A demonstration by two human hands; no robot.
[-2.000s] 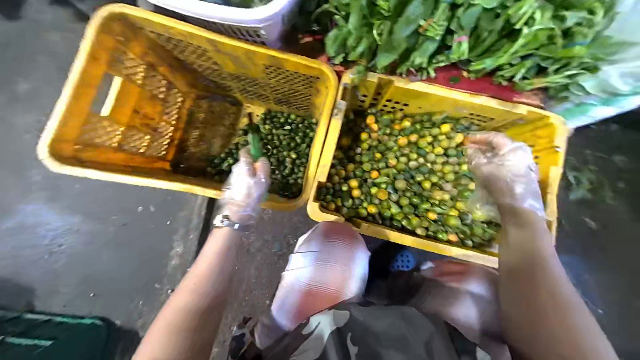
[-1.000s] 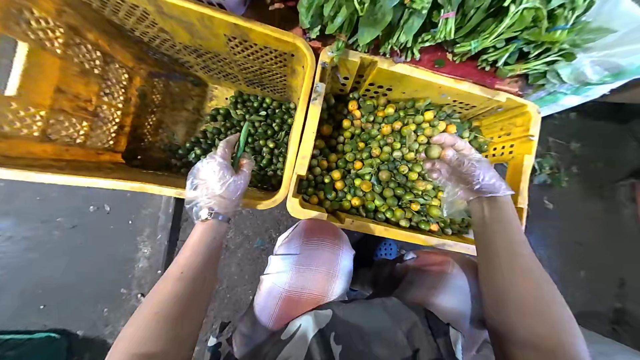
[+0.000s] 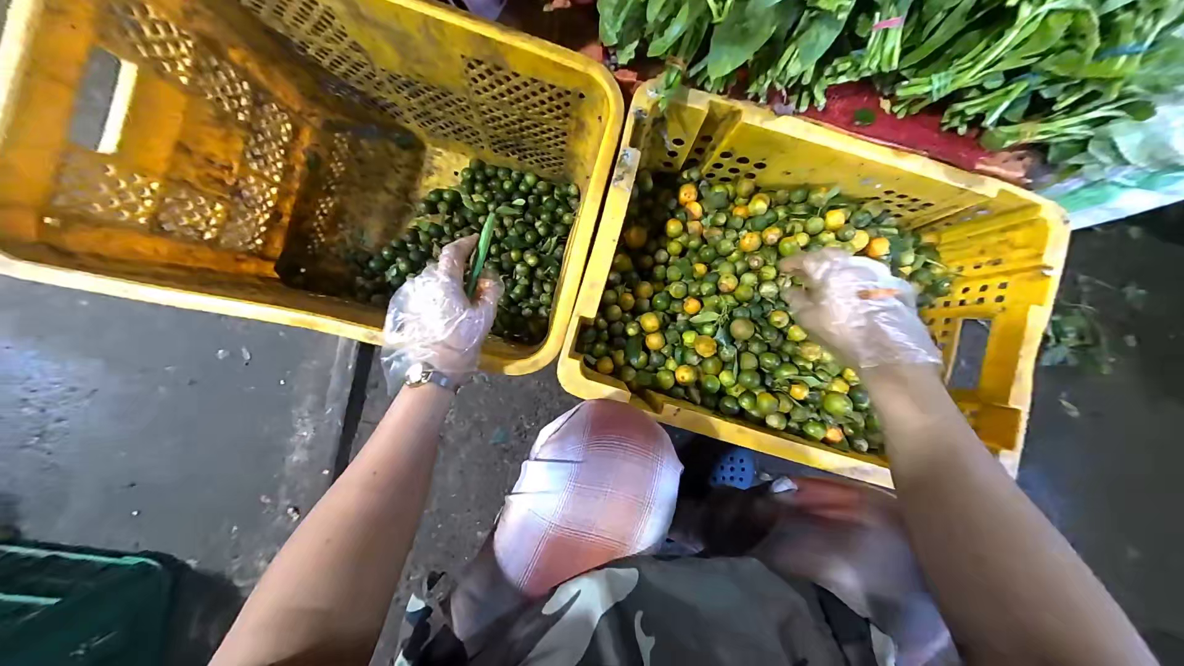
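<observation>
Two yellow plastic crates stand side by side. The left crate (image 3: 592, 120) holds small dark green citrus fruits (image 3: 527, 213) heaped at its right end. Over their near edge is my left hand (image 3: 444, 310), in a clear plastic glove, with a slim green object (image 3: 482, 250), perhaps a knife or a leaf, between thumb and fingers. The right crate (image 3: 1017, 203) holds mixed green, yellow and orange citrus fruits (image 3: 731, 305). My right hand (image 3: 856, 305), also gloved, reaches down onto this heap with its fingers bent; whether a fruit is in them is hidden.
Bundles of leafy greens (image 3: 888, 55) lie on a red surface beyond the right crate. A dark green crate (image 3: 74, 601) is on the floor at the lower left. My knee in plaid cloth (image 3: 592, 481) is close to both yellow crates. A blue perforated item (image 3: 733, 468) shows beneath the right crate.
My right hand has moved left over the mixed fruits from the right part of its crate. My left hand stays at the dark green fruits with the slim green object.
</observation>
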